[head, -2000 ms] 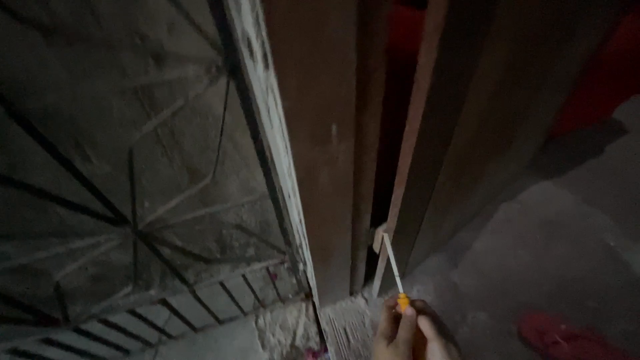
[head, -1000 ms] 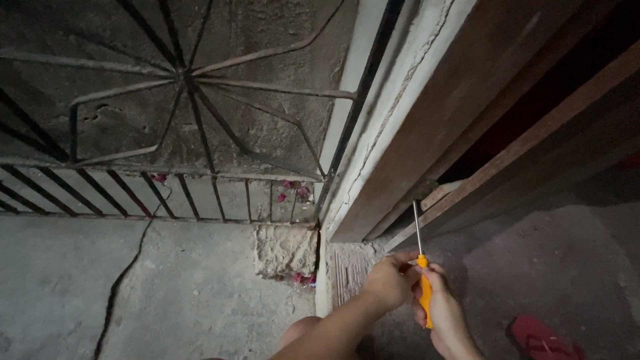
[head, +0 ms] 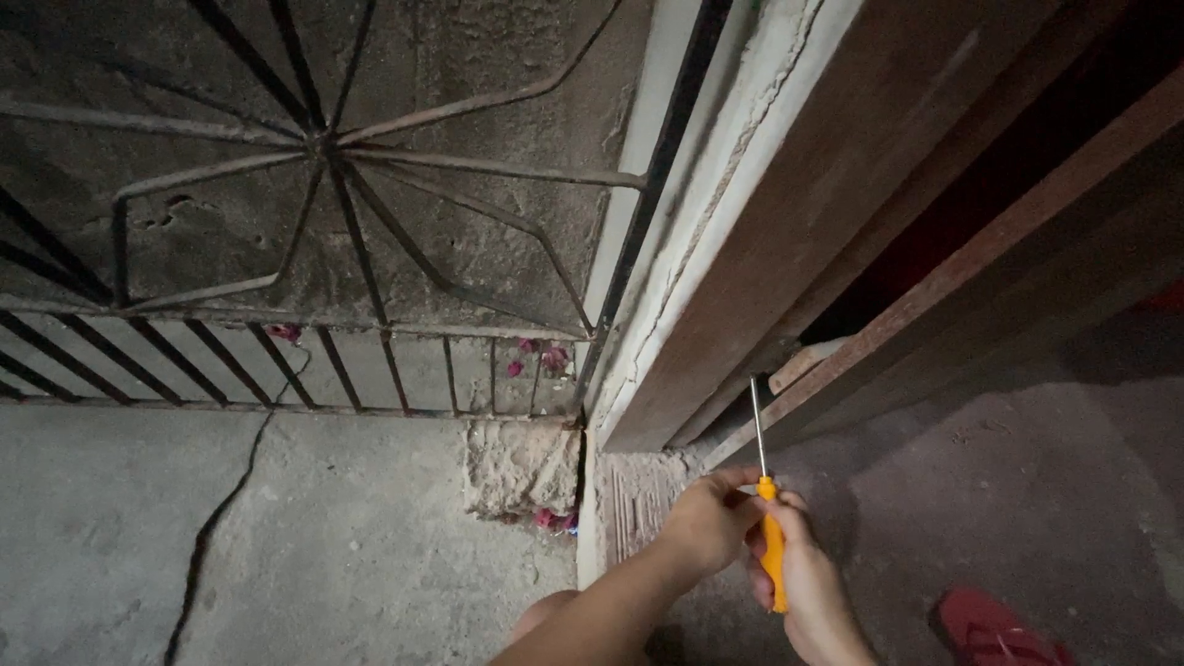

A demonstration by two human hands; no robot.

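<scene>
A screwdriver (head: 771, 555) with a yellow-orange handle and a metal shaft points up toward the narrow edge of a brown door (head: 980, 231). My right hand (head: 803, 564) is closed around its handle. Close beside it, my left hand (head: 710, 520) touches the top of the handle with its fingers. The shaft's tip lies at a small pale block (head: 807, 363) between the door edge and the brown door frame (head: 786, 240); whether it touches the block or a screw cannot be told.
A metal grille gate (head: 319, 143) stands at the left over cracked concrete floor (head: 370, 518). A rough mortar lump (head: 523, 462) lies by the white post. Pink petals lie near the gate's bottom. A red flip-flop (head: 999, 629) is at lower right.
The view has swung so that more of the gate and floor shows. Two seconds ago one hand was visible at the screwdriver; now both are there. Over the last second the hands look much the same.
</scene>
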